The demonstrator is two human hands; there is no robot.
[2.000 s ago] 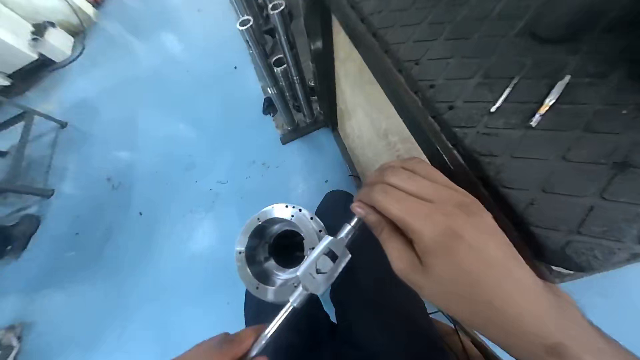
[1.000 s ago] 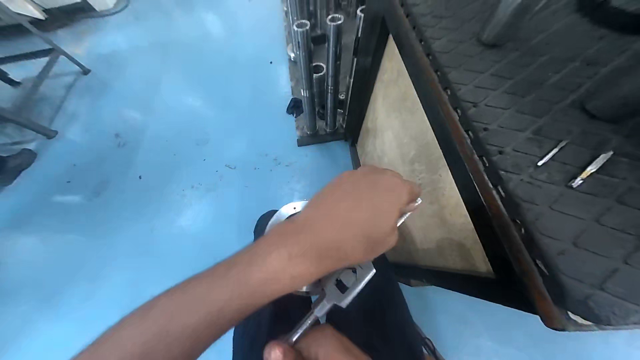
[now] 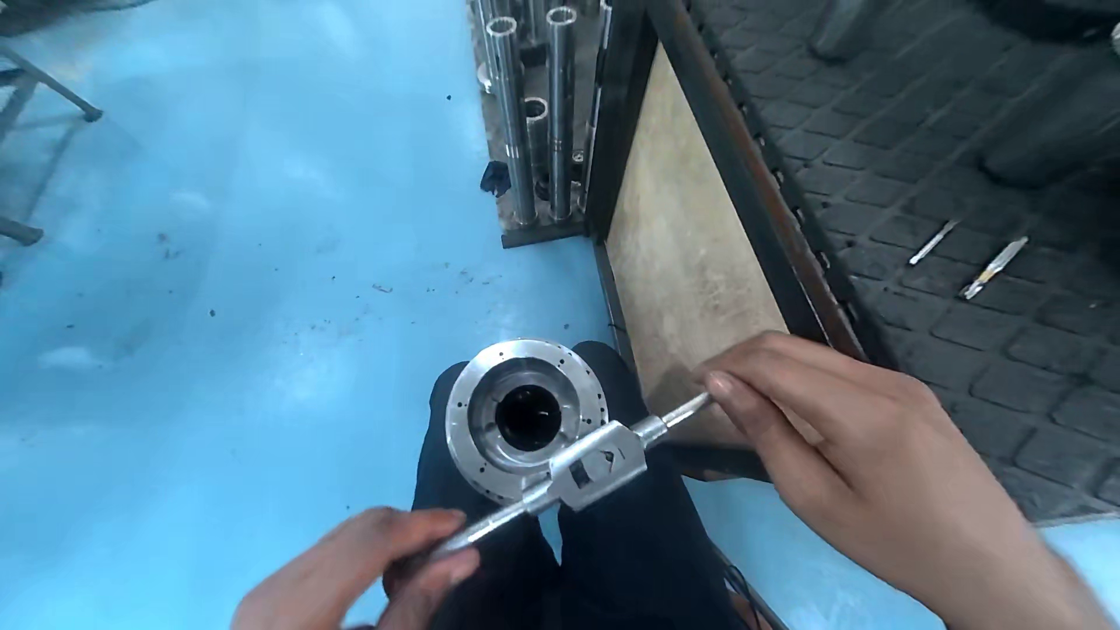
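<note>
A metal tap wrench (image 3: pixel 604 464) lies slantwise over the near right rim of a round flanged metal part (image 3: pixel 472 437), which is between my thighs. The part has a dark central bore and small holes around its face. My left hand (image 3: pixel 376 560) grips the wrench's lower left handle. The fingertips of my right hand (image 3: pixel 840 455) pinch the end of the upper right handle. Whether a tap sits beneath the wrench is hidden.
To the right, a bench with a black ribbed rubber mat (image 3: pixel 927 350) bears a thin metal bit (image 3: pixel 934 242) and a thicker cutting tool (image 3: pixel 995 268). Upright metal tubes (image 3: pixel 512 122) stand on a low rack ahead, beside the bench's side panel (image 3: pixel 691 254). Metal stand legs (image 3: pixel 52 83) are at far left.
A second ago my right forearm crossed over the round part; now my right hand is back on the right, at the wrench's upper handle, and the part's face shows again.
</note>
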